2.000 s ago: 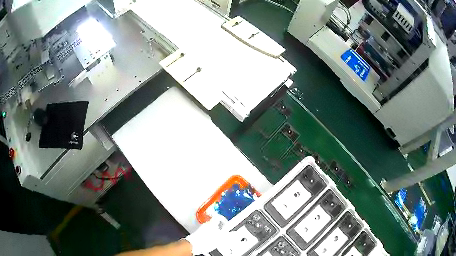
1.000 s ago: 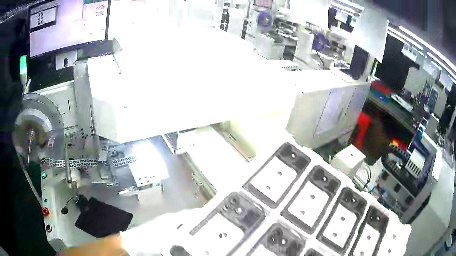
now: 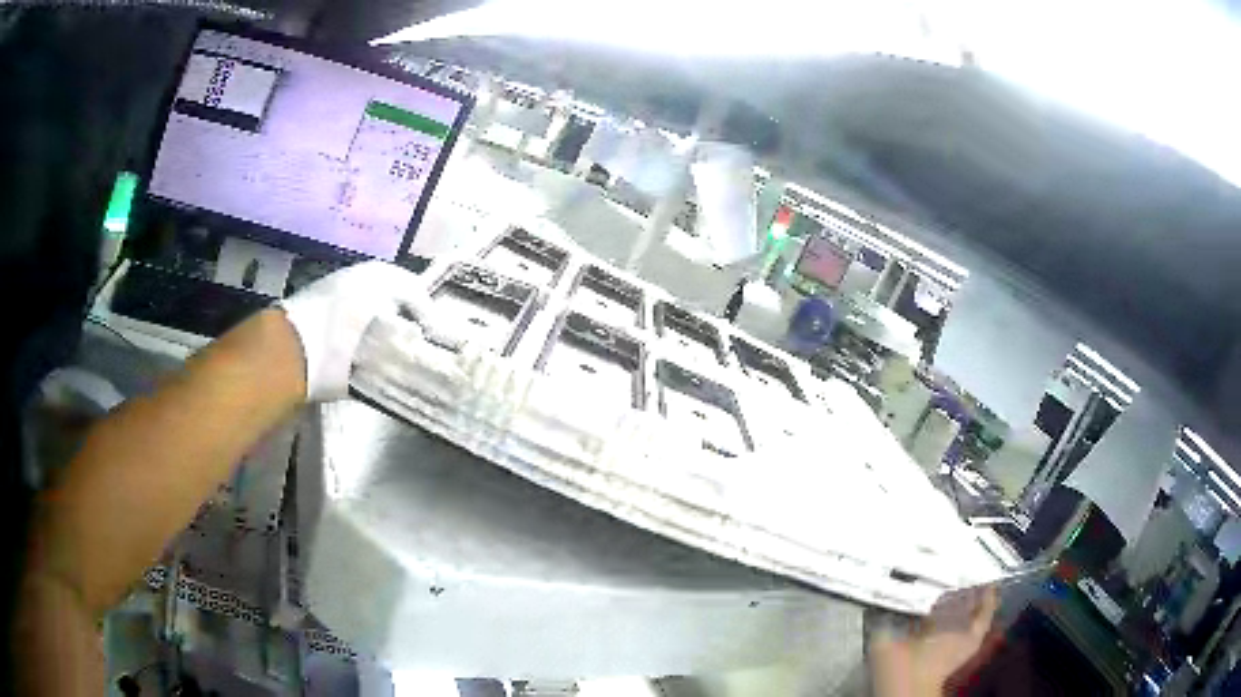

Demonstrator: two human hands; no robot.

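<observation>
A large white blister tray (image 3: 817, 470) is held up at about eye level, tilted down to the right, above the top of a white machine. Black phone middle frames (image 3: 592, 341) lie in its pockets, each around a white rectangle. The tray's edge looks layered. My left hand (image 3: 351, 320), in a white glove, grips the tray's left end; its fingers are partly lost against the white. My right hand (image 3: 939, 640), bare, holds the tray's lower right edge from below. Part of the right hand is cut off by the bottom edge.
The white machine's top (image 3: 544, 599) is under the tray. A monitor (image 3: 306, 143) stands at the upper left, with a green lamp (image 3: 120, 202) beside it. Other machines and hanging white panels stand behind and to the right.
The view has tilted up from the bench and belt to the machine top and monitor. The tray has been raised and now appears nearly edge-on. My right hand has come into view at its right edge.
</observation>
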